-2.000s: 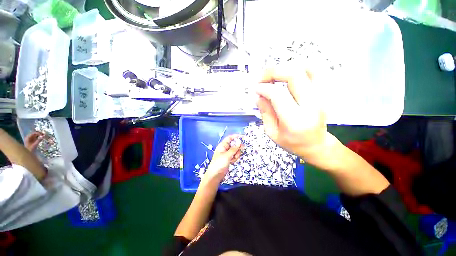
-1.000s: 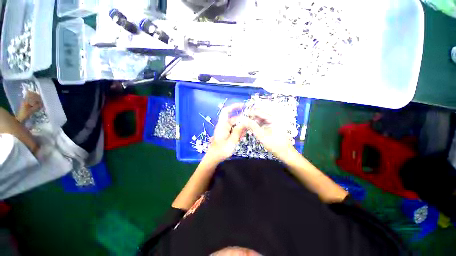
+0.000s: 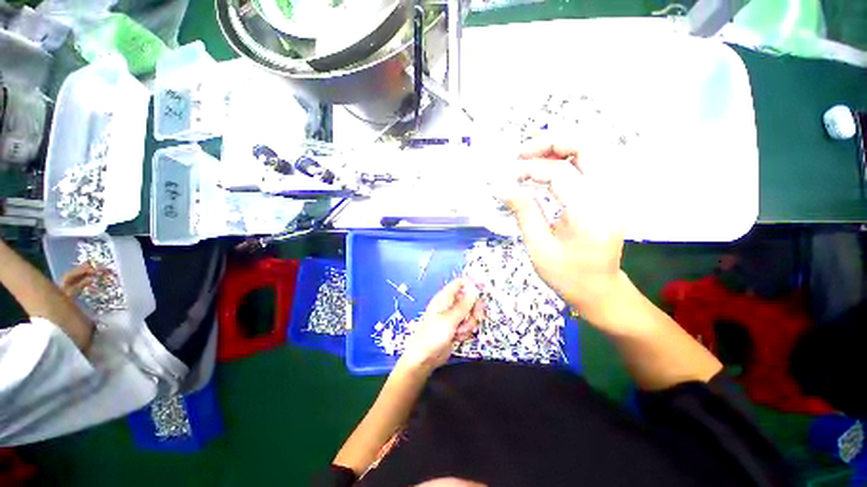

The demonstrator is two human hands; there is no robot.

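Note:
The blue parts bin (image 3: pixel 380 276) lies below the bench edge, with many small white and silvery parts (image 3: pixel 521 309) heaped at its right and several stemmed ones at its left. My left hand (image 3: pixel 445 319) is over the middle of the bin, fingers curled together; whether it holds a part is too small to tell. My right hand (image 3: pixel 570 224) is over the lower left of the white tray (image 3: pixel 703 143), fingers bent; glare hides whether anything is between the fingertips. Tiny specks lie scattered on the tray above it.
A steel bowl feeder (image 3: pixel 333 57) stands above the fixture with dark knobs (image 3: pixel 314 169). Translucent boxes (image 3: pixel 176 195) and a long bin (image 3: pixel 124 143) are at left. A person's arm (image 3: pixel 38 290) reaches into another bin. Red stools (image 3: pixel 252 309) stand on the floor.
One second ago both hands were together over the blue bin. My right hand has since moved up to the white tray; my left stays over the bin. The view has shifted back up.

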